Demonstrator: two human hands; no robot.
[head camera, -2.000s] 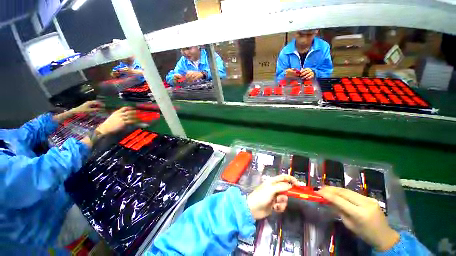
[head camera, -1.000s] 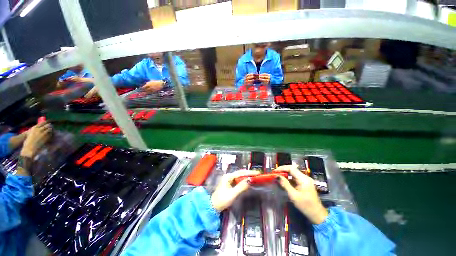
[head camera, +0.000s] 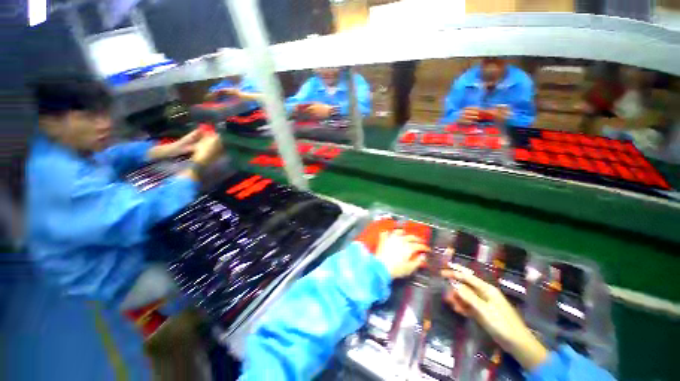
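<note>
The clear blister tray (head camera: 600, 298) lies in front of me with black phones (head camera: 570, 286) in its pockets. Two red-covered pieces are at its upper left. The first (head camera: 376, 232) lies in the corner pocket. My left hand (head camera: 403, 253) has its fingers on the second (head camera: 420, 232), at the neighbouring pocket, and partly hides it. My right hand (head camera: 488, 309) is over the middle of the tray, fingertips low over the pockets. Blur hides whether it holds anything.
A black tray (head camera: 261, 238) with a few red covers stands at left. A person in blue (head camera: 97, 201) works beside it. Across the green belt (head camera: 417, 186), people sit behind a clear tray and a black tray (head camera: 596, 158) of red covers. A pale post and rail (head camera: 447, 41) cross the view.
The red piece held between both hands has moved to the tray's upper-left pocket under my left hand. My right hand has come off it. The view has swung left.
</note>
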